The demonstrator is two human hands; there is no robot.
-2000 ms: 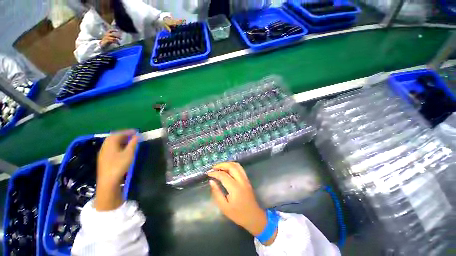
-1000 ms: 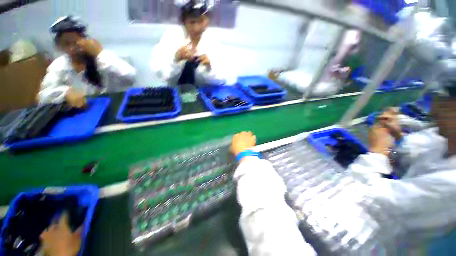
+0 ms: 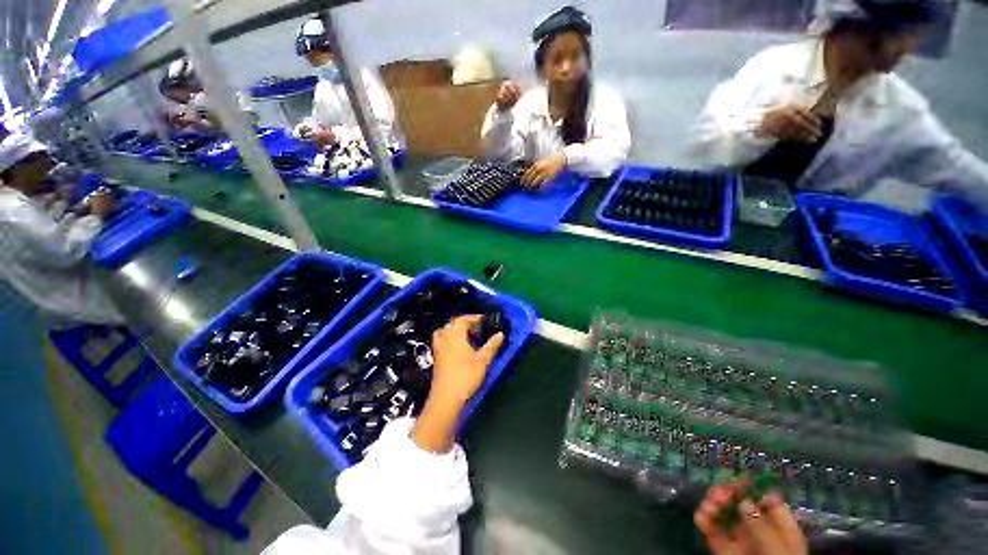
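Note:
My left hand (image 3: 460, 363) is over the right part of a blue bin (image 3: 524, 338) heaped with glossy black housings (image 3: 358, 396). Its thumb and fingers are around a black housing (image 3: 492, 325) at the bin's far right. My right hand (image 3: 750, 531) is cut off by the bottom edge; its fingertips hold a green circuit board (image 3: 748, 493) at the near edge of the clear blister tray (image 3: 728, 442). The tray holds rows of green boards. The wrist of my right hand is out of view.
A second blue bin (image 3: 233, 407) of black housings stands at left. The green conveyor (image 3: 563, 276) runs beyond, with a small dark part (image 3: 493, 270) on it. Workers in white coats (image 3: 558, 119) sit across it beside blue trays (image 3: 672, 233). Another worker (image 3: 43, 228) is at far left.
The view has swung left. My right hand has come back from the tray's far right corner and now holds a board at its near edge. My left hand now has a housing in its fingers.

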